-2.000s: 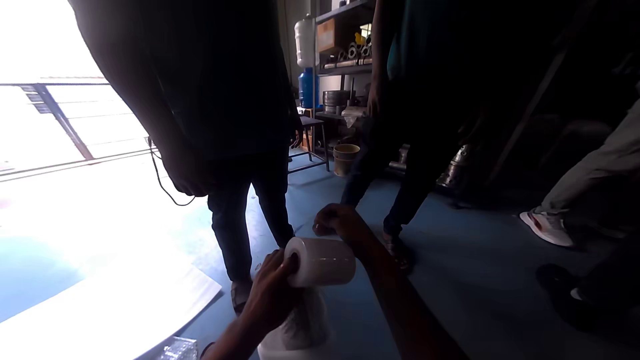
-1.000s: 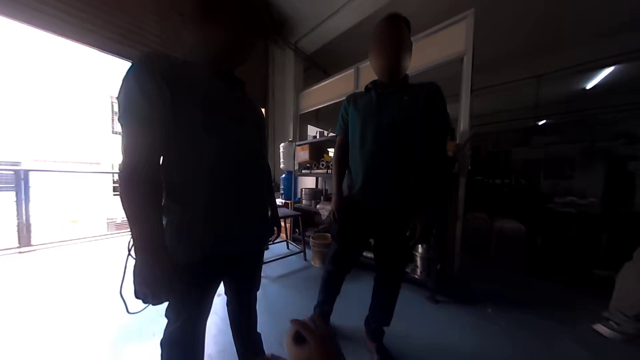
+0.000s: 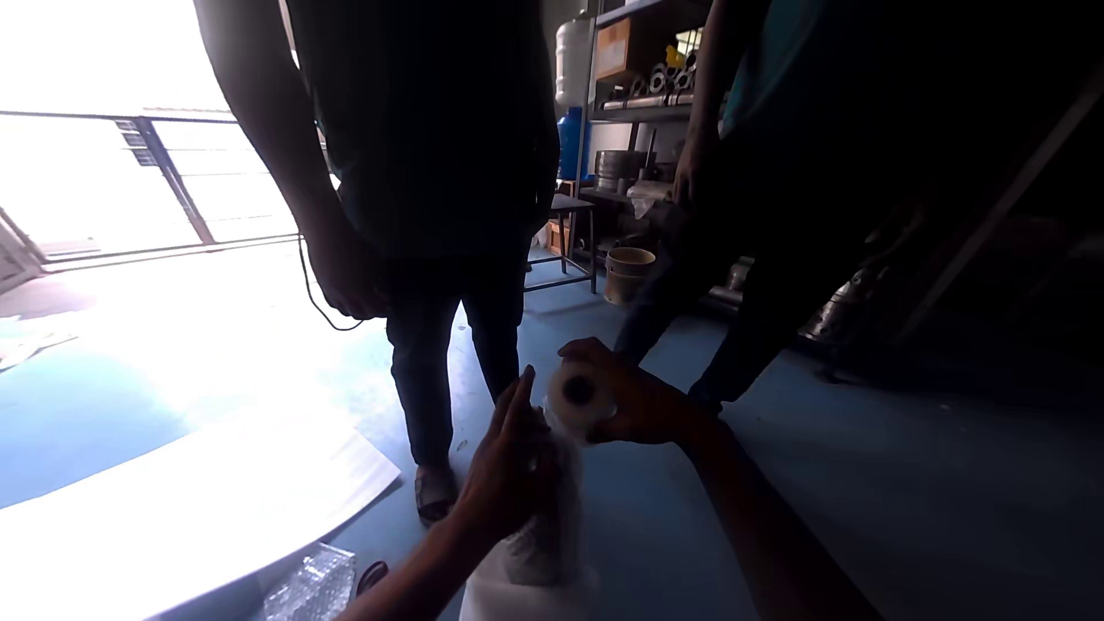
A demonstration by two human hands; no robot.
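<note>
My right hand (image 3: 638, 401) grips a roll of clear plastic film (image 3: 580, 404), its dark core facing me. Below and to the left of the roll stands an upright object wrapped in clear film (image 3: 548, 526), resting on a white wrapped base (image 3: 526, 595). My left hand (image 3: 509, 466) lies against the upper left side of the wrapped object, fingers pointing up beside the roll. Its palm side is hidden, so whether the fingers press on the object or close on it is unclear.
Two people stand close ahead, one with a cord (image 3: 323, 306) by the hand. A white sheet (image 3: 259, 492) and bubble wrap (image 3: 315, 582) lie at the lower left. Behind are a bucket (image 3: 628, 274), a metal stool (image 3: 569, 205) and a shelf (image 3: 655, 112) with metal parts.
Two seconds ago the roll lay sideways between both hands; now its core end faces me in my right hand, and my left hand is on the wrapped object. The view rose and came back down.
</note>
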